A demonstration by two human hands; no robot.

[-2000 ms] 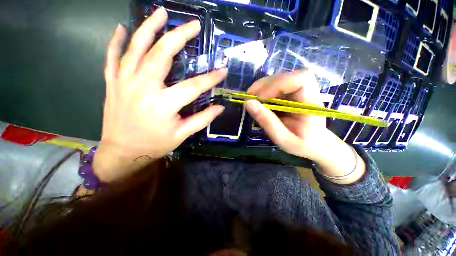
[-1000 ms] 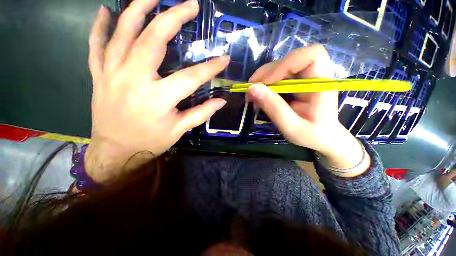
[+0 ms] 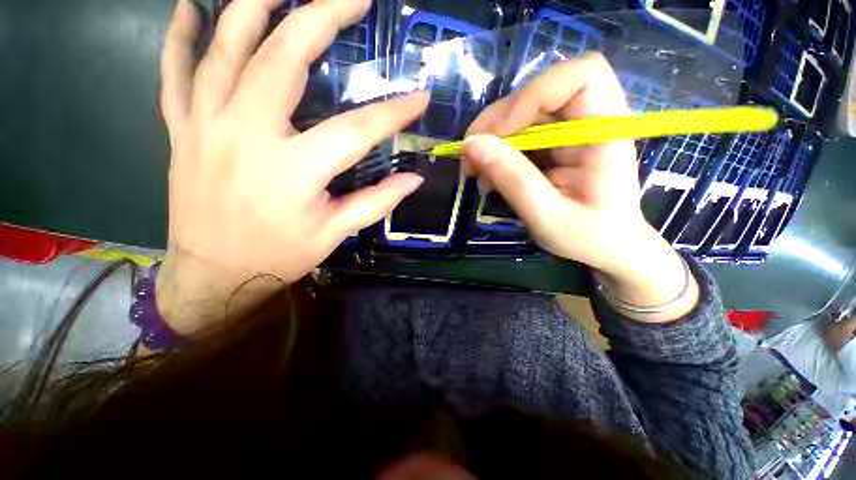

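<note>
My right hand (image 3: 563, 178) grips bright yellow tweezers (image 3: 648, 124) between thumb and fingers, their tips over the dark window of a front housing (image 3: 424, 236) with a cream outline. My left hand (image 3: 249, 159) lies spread, palm down, over the tray and the clear glossy film (image 3: 601, 66). Its thumb and index fingertips are apart on either side of the film's edge, close to the tweezer tips. Small dark marks show between these fingers. Whether the tips hold a piece is too small to tell.
The black shiny tray (image 3: 375, 267) holds rows of blue-edged housings with grids and windows. It lies on a dark green bench top (image 3: 84, 122). Red and yellow items (image 3: 42, 246) are at the left edge. Part of another person and shelves show at lower right.
The tweezers' rear end has swung upward, and their two arms now look closed together. The view has shifted slightly, while my left hand stays spread over the film.
</note>
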